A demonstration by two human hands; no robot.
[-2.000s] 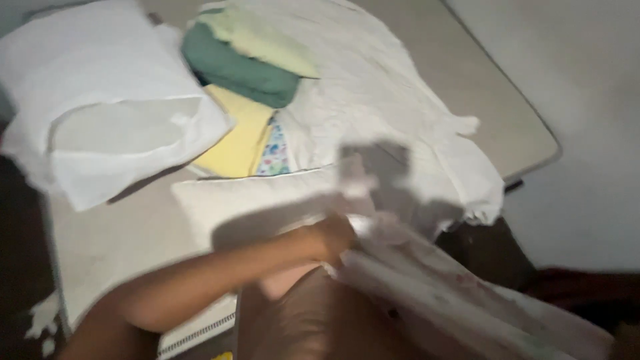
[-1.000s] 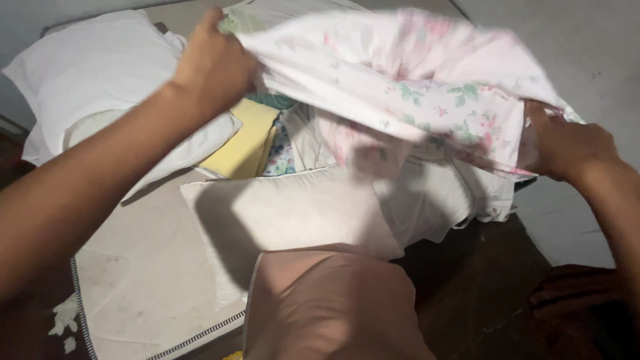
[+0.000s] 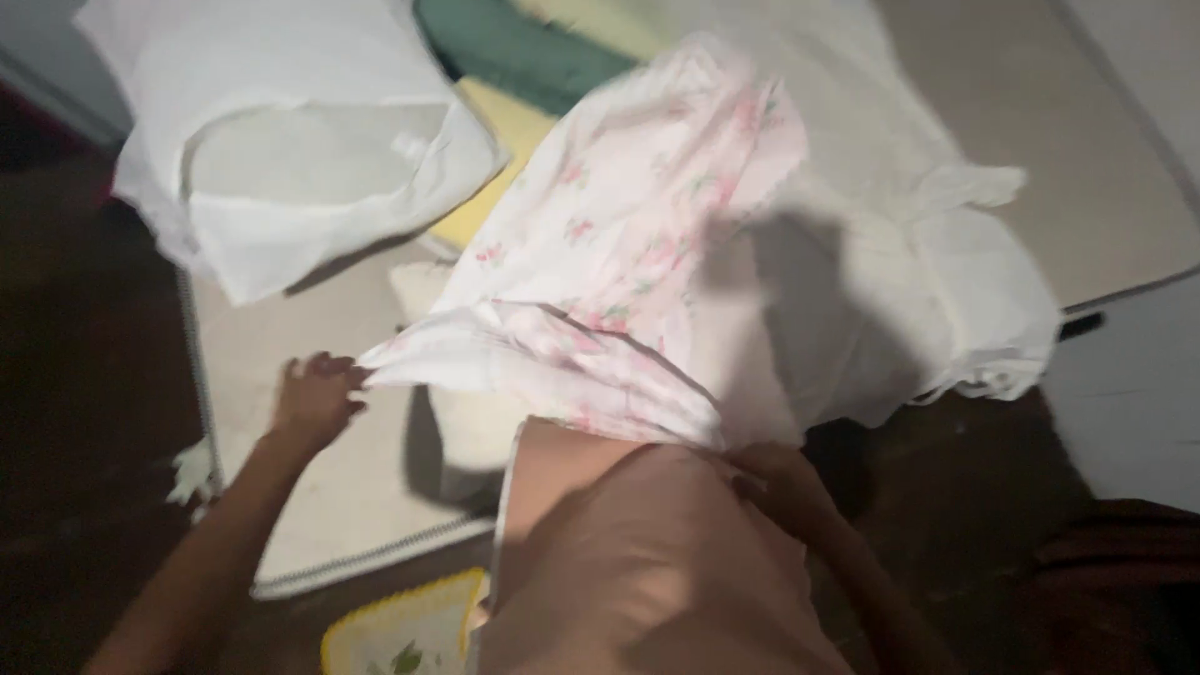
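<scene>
A white cloth with pink flowers and green leaves [image 3: 600, 225] spreads across the middle of the view, its near edge partly folded over. My left hand [image 3: 322, 398] pinches its left corner between the fingertips. At the near right corner, my right hand [image 3: 773, 473] grips the same cloth, with the fingers partly hidden and blurred. Beneath the cloth, a pale pillow [image 3: 469, 422] shows only in part on the mattress [image 3: 347, 525].
A white pillow in an open-ended case [image 3: 300, 150] lies at upper left. Green folded cloth [image 3: 525, 56], yellow cloth [image 3: 506, 122] and a white crumpled cloth [image 3: 984, 272] lie on the mattress. A yellow-edged mat [image 3: 403, 628] is on the dark floor.
The flowered cloth was held up and stretched between both hands one second ago; now it hangs lower and nearer the body. Both hands have come down, and my right hand has moved inward.
</scene>
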